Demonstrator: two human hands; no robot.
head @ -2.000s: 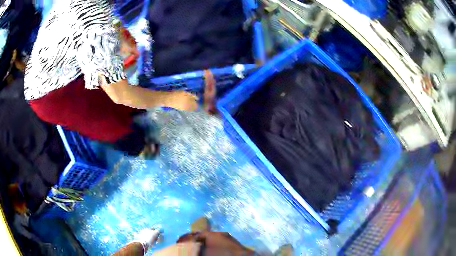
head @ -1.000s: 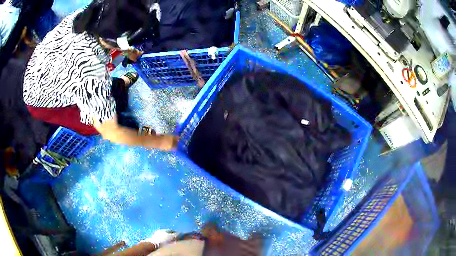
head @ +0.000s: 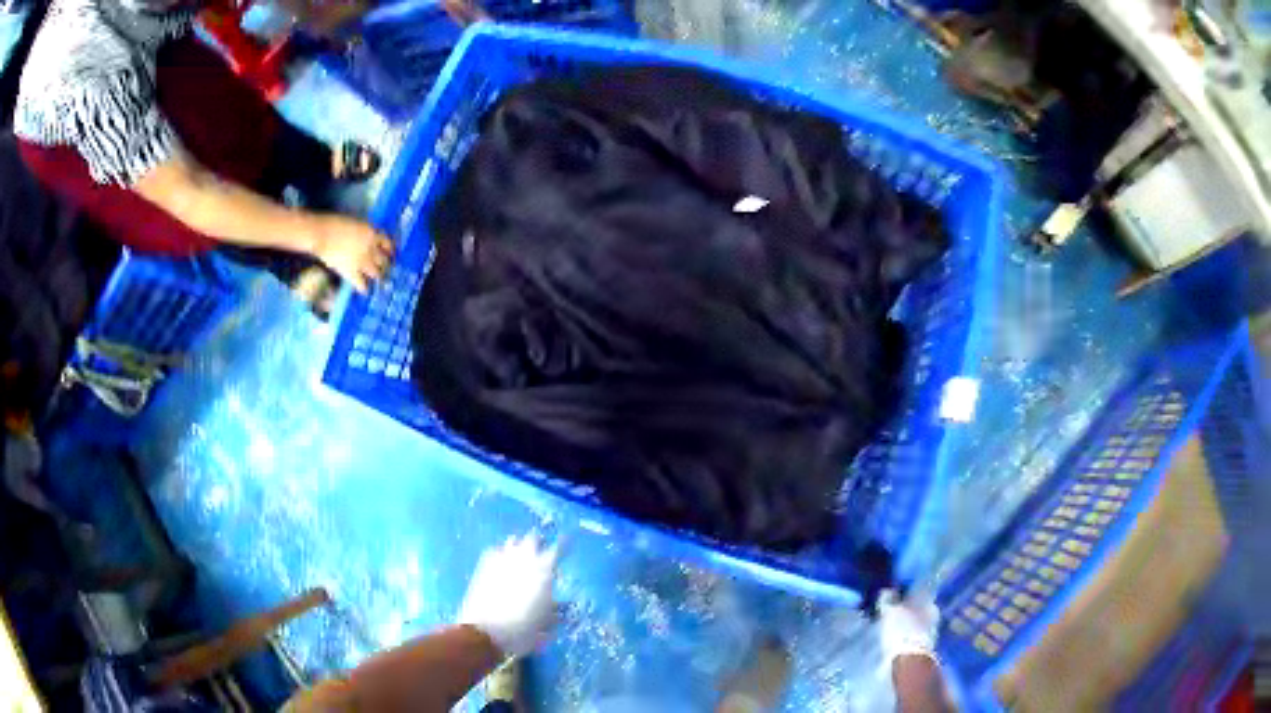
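A large blue lattice crate stands in front of me on the floor. Dark garments fill it, with a small white mark on top. My left hand, in a white glove, is open and empty just below the crate's near rim, over the floor. My right hand, also in a white glove, is at the crate's near right corner, by a dark strip tied there. Its fingers are small and blurred, so I cannot tell whether they hold the strip.
A person's hand is at the crate's left rim; the person bends at the upper left. A blue crate with brown cardboard stands at the lower right. A smaller blue crate is at the left. A white bench edge curves at the upper right.
The garment crate now appears further left and higher, and turned. My left hand has moved up and right, closer to it. My right hand has come into view at its corner.
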